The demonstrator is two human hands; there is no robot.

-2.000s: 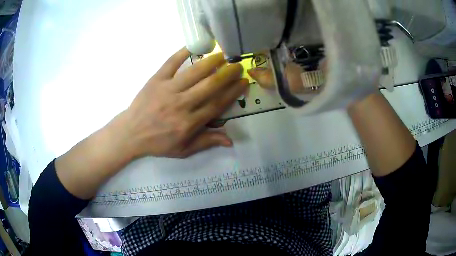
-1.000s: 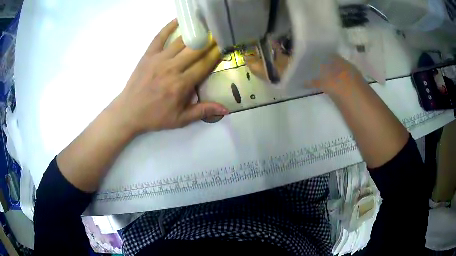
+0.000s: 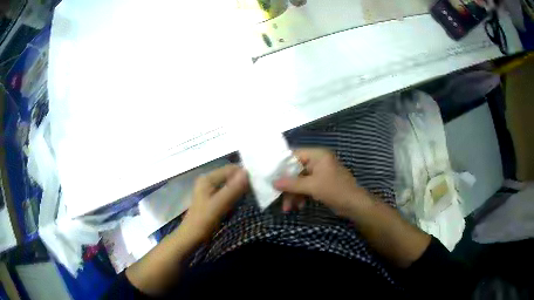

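Note:
A small white fabric piece [image 3: 264, 167] is held between my two hands over the checked apron, just off the table's front edge. Its upper end overlaps the white table and is hard to tell from it. My right hand [image 3: 310, 180] pinches its right side, where it looks crumpled. My left hand [image 3: 219, 190] is at its left edge, fingers curled and blurred, and seems to pinch it. The needle plate area [image 3: 274, 29] of the machine shows at the top of the view.
The white table [image 3: 146, 99] has a printed ruler along its front edge. A dark phone [image 3: 458, 17] lies at the top right. White-cream layered pieces [image 3: 430, 170] hang at the right of my lap. Crumpled white pieces [image 3: 67, 234] hang at the table's left corner.
Both hands have left the needle area and come down to my lap, now with the white piece between them. The view has tilted down, and the machine head is out of it.

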